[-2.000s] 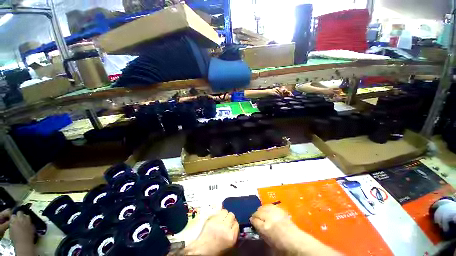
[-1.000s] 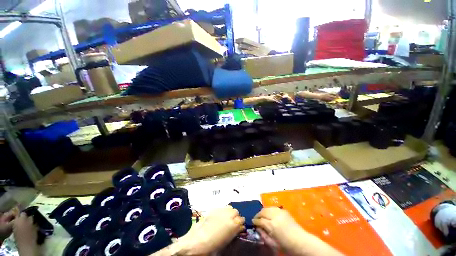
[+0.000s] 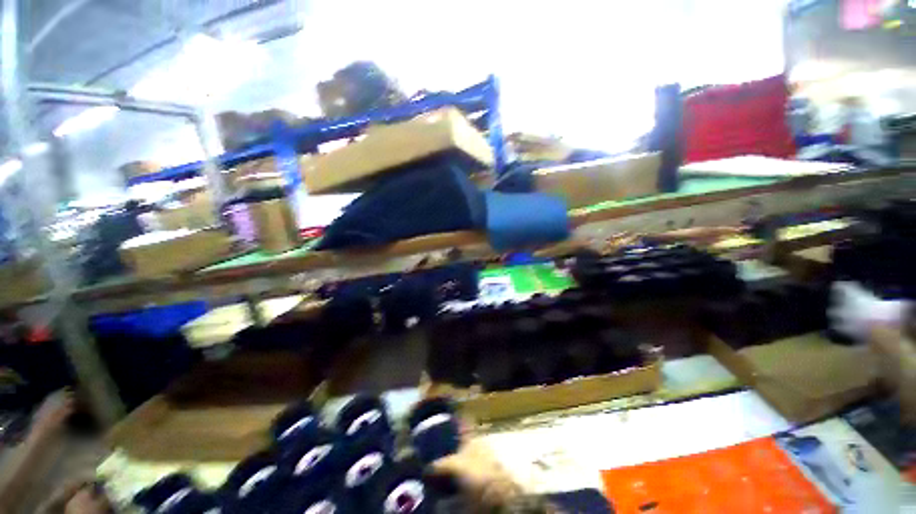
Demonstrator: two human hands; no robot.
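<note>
The picture is blurred. My left hand (image 3: 484, 476) is at the bottom middle, with its fingers at a black cylindrical unit (image 3: 434, 430) and apparently around its lower right side. This unit stands at the right end of a cluster of similar black units (image 3: 364, 418) with pale rings on their upper ends. A dark navy piece (image 3: 583, 501) shows at the bottom edge, right of my left hand. My right hand is not in view.
Low cardboard trays stand behind, the middle tray (image 3: 562, 395) filled with black units. A printed orange sheet (image 3: 718, 478) lies to the right. A wooden-edged shelf (image 3: 623, 223) crosses above. Another person's white-gloved hand (image 3: 862, 309) is at right; other people's hands are at lower left.
The view has tilted up and shifted. My left hand has moved left to the cluster, where another black unit now stands. My right hand has left the picture. The neighbour's white-gloved hand has moved over the right tray.
</note>
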